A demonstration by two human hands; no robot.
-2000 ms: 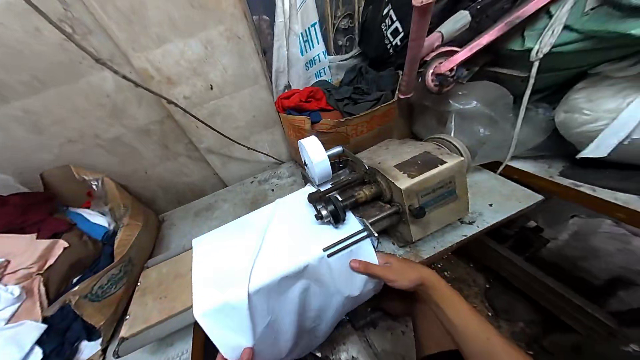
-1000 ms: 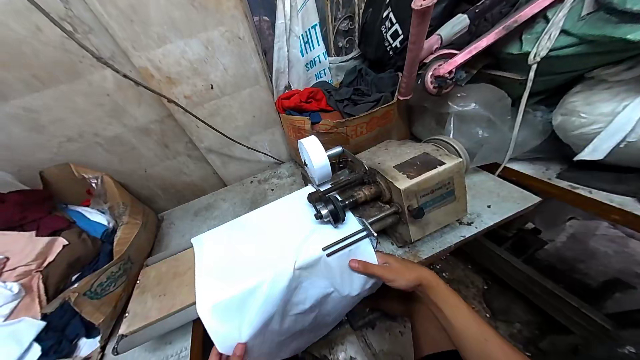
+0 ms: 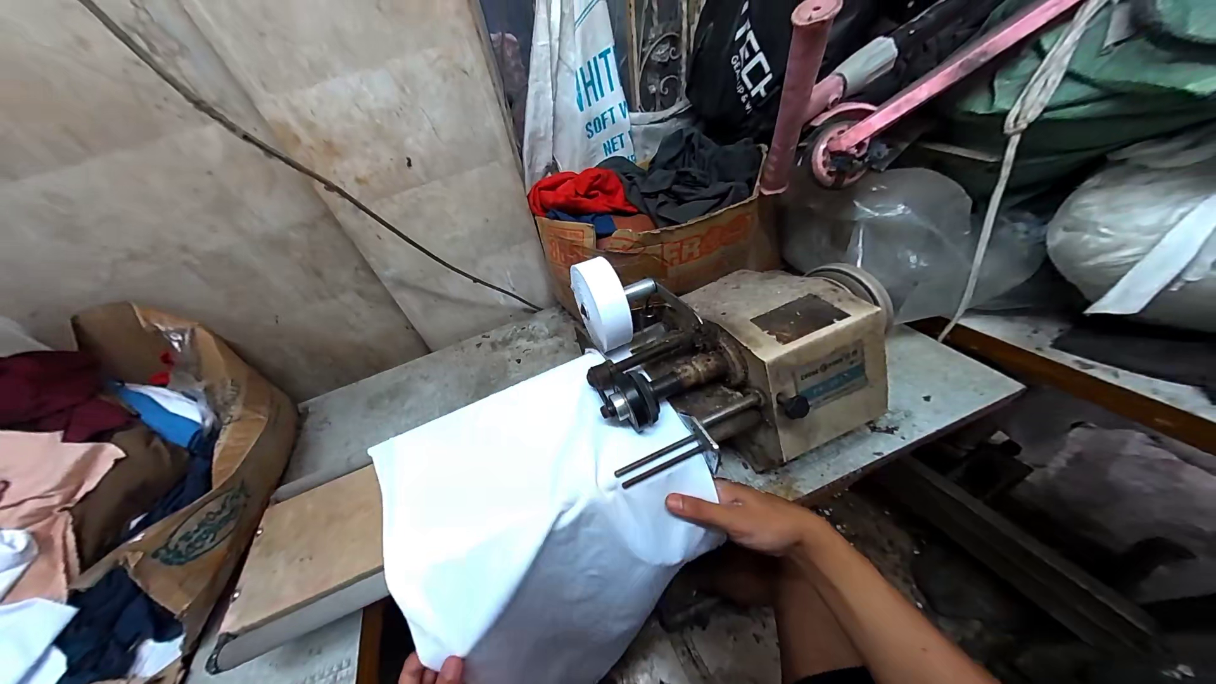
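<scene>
White fabric is spread over the table's front edge and hangs down, its upper part under the rollers of a beige bench machine. My right hand grips the fabric's right edge, thumb on top, just below two thin metal guide rods. At the bottom of the view my left hand pinches the lower left edge; only its fingertips show. A roll of white tape stands on a spindle at the machine's back left. The fabric hides the underside of the rollers.
Left stands a cardboard box of mixed cloth. Behind the machine is another box holding red and dark cloth. A pink scooter and stuffed plastic bags lie at the back right. A wooden board lies left of the fabric.
My left hand has moved slightly left with the fabric's lower edge. My right hand stays at nearly the same place by the guide rods.
</scene>
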